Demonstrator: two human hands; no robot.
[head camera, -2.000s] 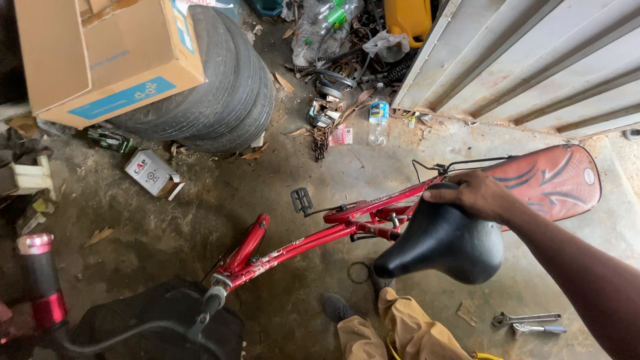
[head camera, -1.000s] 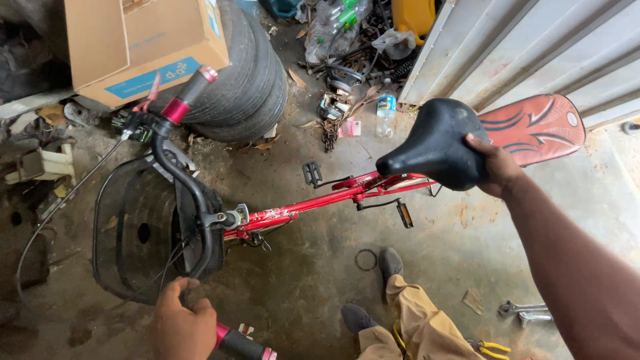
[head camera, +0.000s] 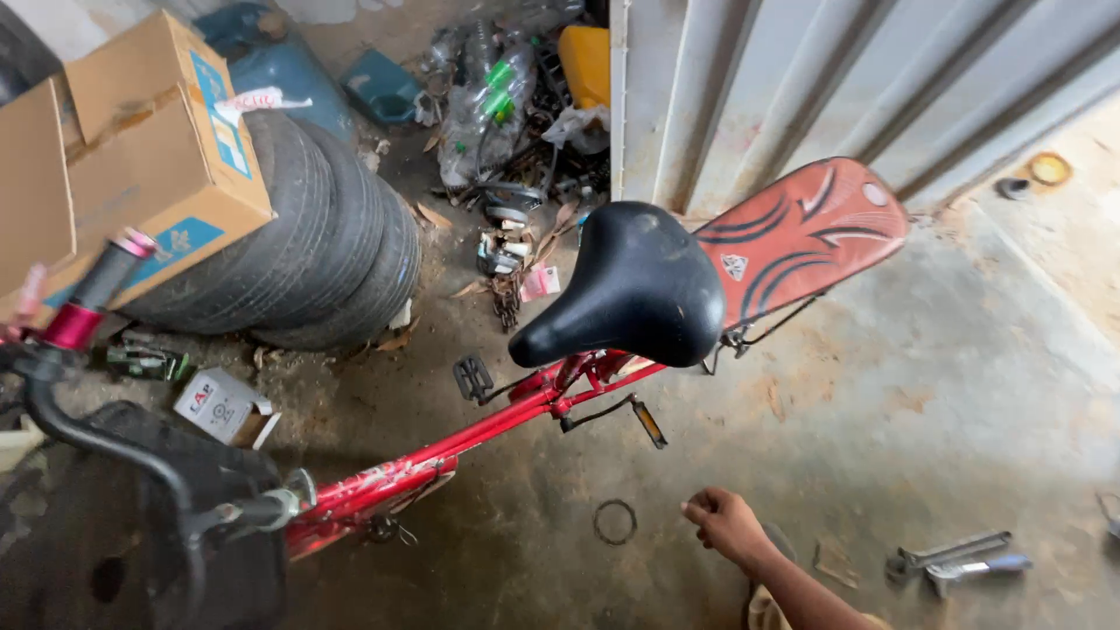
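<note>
A red bicycle frame (head camera: 490, 430) runs diagonally across the view, with a black saddle (head camera: 643, 289) and a padded red-brown rear seat (head camera: 814, 232) behind it. Its black handlebar (head camera: 114, 446) and dark front basket (head camera: 131, 525) are at the lower left. My right hand (head camera: 722, 525) is over the floor below the pedal (head camera: 649, 425), touching no part of the bicycle, its fingers curled; whether anything small is between them cannot be told. Nearest to it is a thin ring (head camera: 615, 522) on the floor. My left hand is out of view.
Stacked tyres (head camera: 350, 236) carry an open cardboard box (head camera: 157, 175) at the left. Plastic bottles and scrap (head camera: 490, 114) lie behind, beside a corrugated metal panel (head camera: 700, 96). A small white box (head camera: 226, 407) is near the basket. Wrenches (head camera: 958, 556) lie on the concrete at the lower right.
My right hand has left the saddle and is now low over the floor. My left hand, near the handlebar grip a second ago, is out of view. The handlebar and bicycle have shifted in view.
</note>
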